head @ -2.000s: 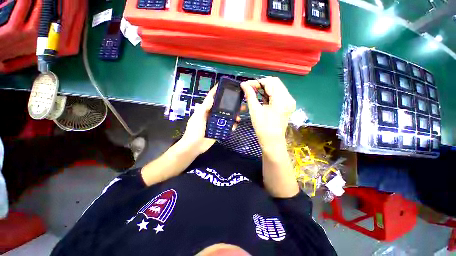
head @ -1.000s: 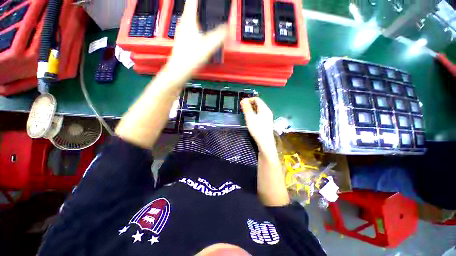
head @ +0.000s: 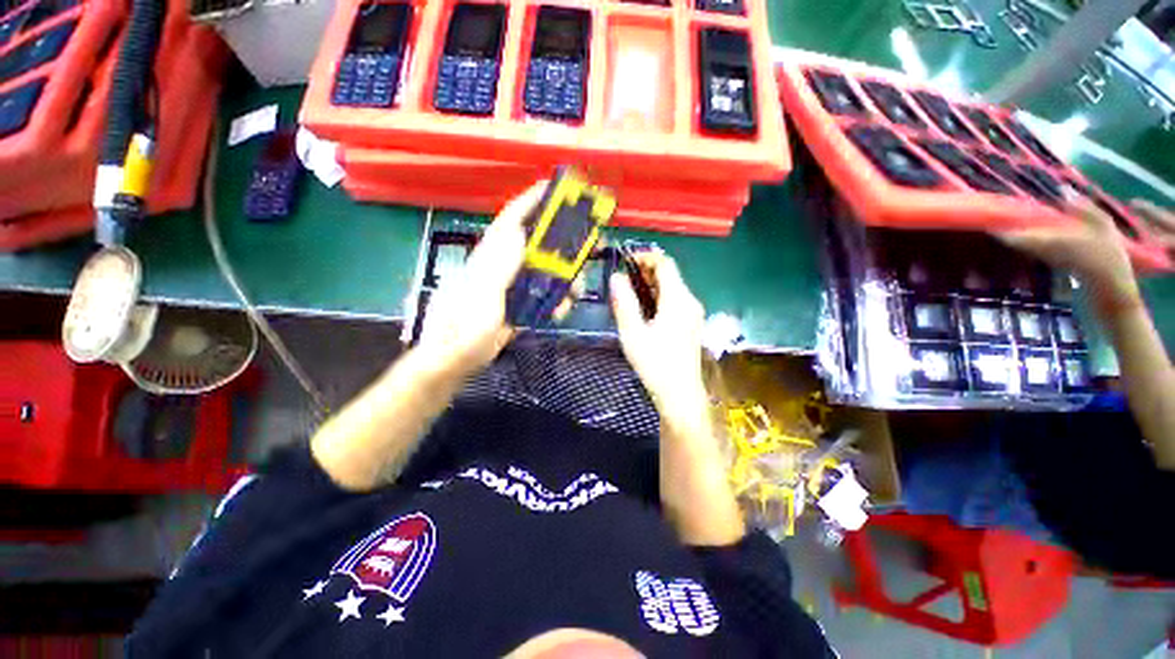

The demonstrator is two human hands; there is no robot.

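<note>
My left hand (head: 479,290) holds a dark keypad phone (head: 535,295) tilted over the bench edge. A bright yellow frame (head: 567,225) surrounds its screen area. My right hand (head: 660,313) is just right of the phone, its fingers closed around a small dark item (head: 642,282) with a reddish edge; I cannot tell exactly what it is. The clear lens tray (head: 448,247) lies at the bench edge behind my hands, partly hidden by them. The red-orange phone tray (head: 451,133) beyond it holds several phones and has one bare slot.
Another person's hands (head: 1082,247) hold a tilted phone tray (head: 928,204) at right, over stacked lens trays (head: 986,367). A phone (head: 272,180) and white label (head: 254,124) lie left. A black hose (head: 125,77) and fan (head: 193,348) are at left. Yellow scraps (head: 767,464) fill a bag below.
My left hand has come back from the phone tray with a yellow-framed phone. The tray's third slot now holds a keypad phone and the fourth is bare. Another person's tray has appeared at right.
</note>
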